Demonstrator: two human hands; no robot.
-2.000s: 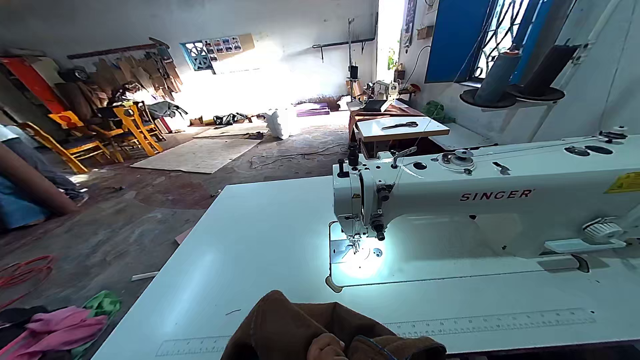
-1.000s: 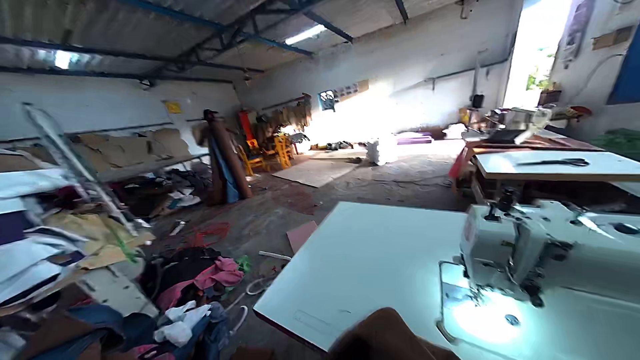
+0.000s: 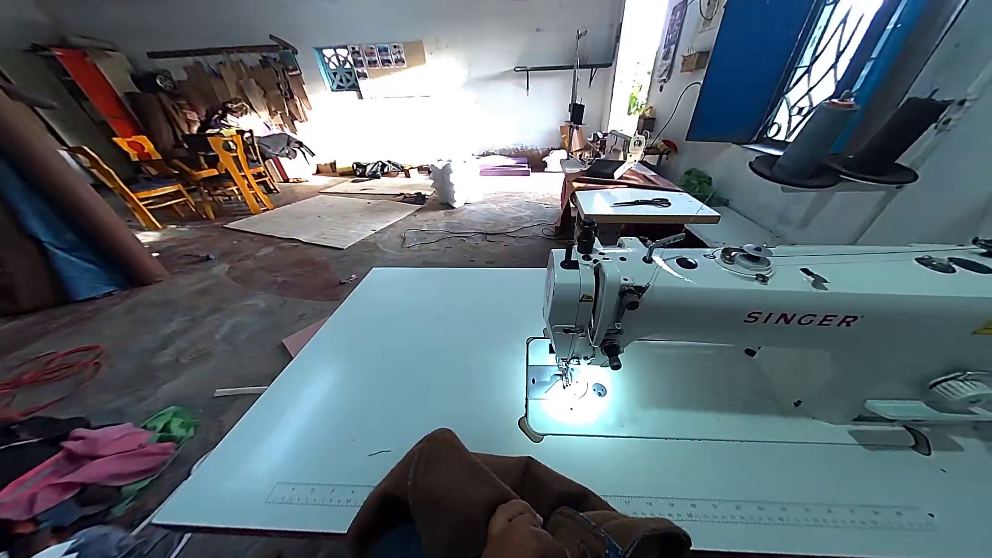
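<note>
A brown cloth garment piece [image 3: 446, 488] with visible stitching and a blue patch is bunched at the front edge of the white table [image 3: 434, 341]. At the bottom centre, what appears to be my right hand [image 3: 515, 531] has its fingers closed on the folds. My left hand does not show; whether it is under the cloth I cannot tell. Beyond the cloth and to the right stands a white Singer sewing machine [image 3: 744, 310], its lamp lighting the needle plate [image 3: 573, 391]. The cloth lies short of the needle, apart from it.
A ruler scale [image 3: 775, 511] runs along the table's front. Two thread cones [image 3: 818, 139] [image 3: 891, 143] stand at the upper right. Scissors [image 3: 643, 203] lie on another table behind. Loose cloths [image 3: 93, 465] and a red cable [image 3: 50, 376] are on the floor at left.
The view swung left, then back right to the machine. The brown cloth stays at the table's front edge.
</note>
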